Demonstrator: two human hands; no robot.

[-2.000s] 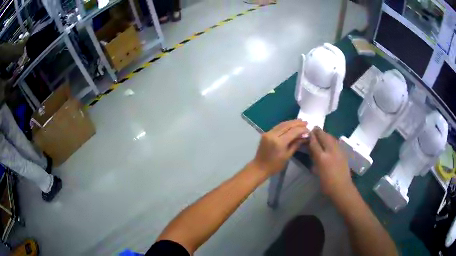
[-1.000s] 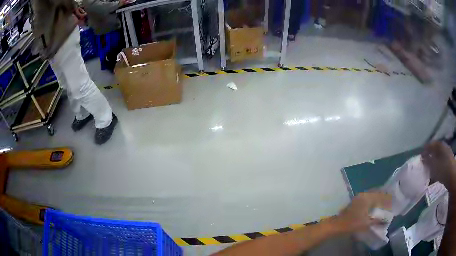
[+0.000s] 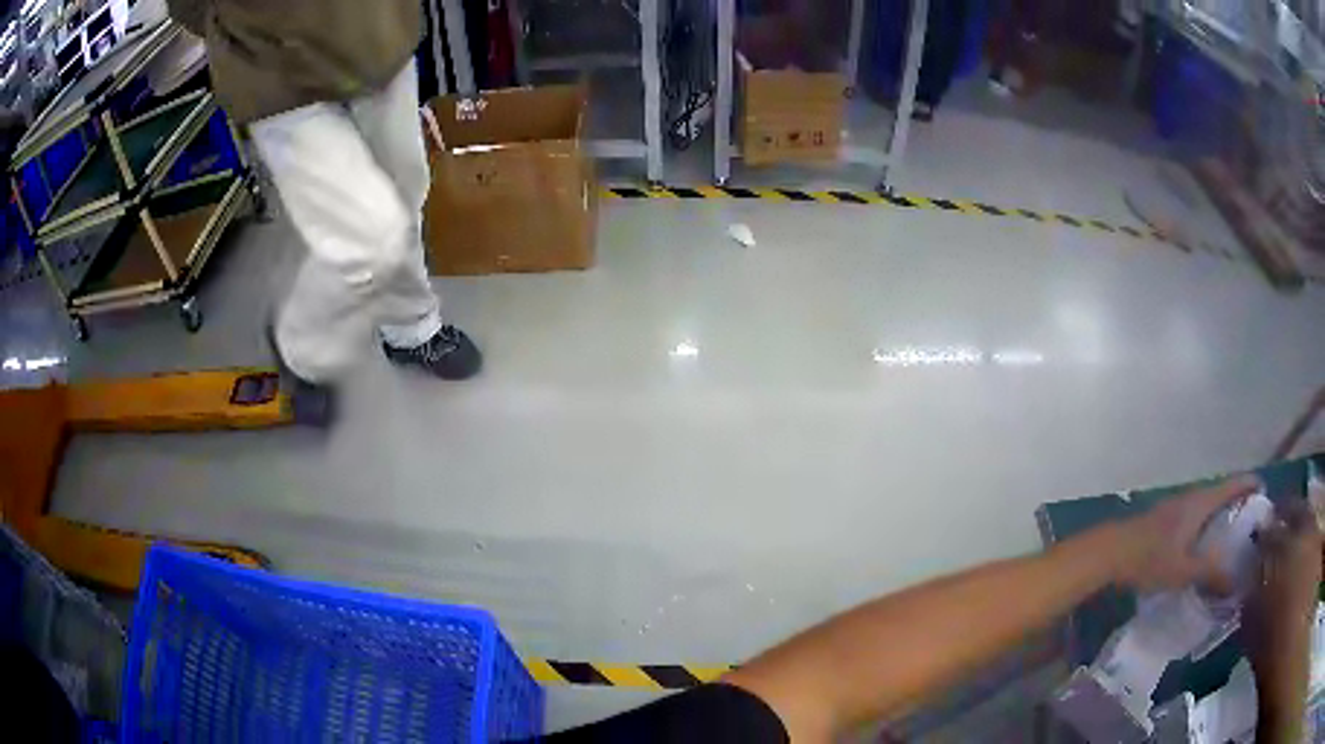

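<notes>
A white security camera [image 3: 1144, 640] is on the green-matted bench [image 3: 1077, 518] at the lower right, partly hidden by my hands and blurred. My left hand [image 3: 1180, 541] is closed around the left side of its rounded head. My right hand [image 3: 1285, 560], blurred near the right edge, is on the head's right side. More white camera parts show below, cut off by the frame's bottom edge. Whether a label is in my fingers cannot be told.
A blue plastic crate [image 3: 320, 640] stands at the lower left, beside a yellow pallet jack [image 3: 175, 400]. A person in light trousers [image 3: 349, 218] stands beyond it. Cardboard boxes [image 3: 512, 204], a wheeled rack [image 3: 138, 218] and yellow-black floor tape [image 3: 814, 198] lie farther back.
My view has swung left from the bench. My hands have moved from the camera's base end up to its head. The person has come nearer, walking rightward.
</notes>
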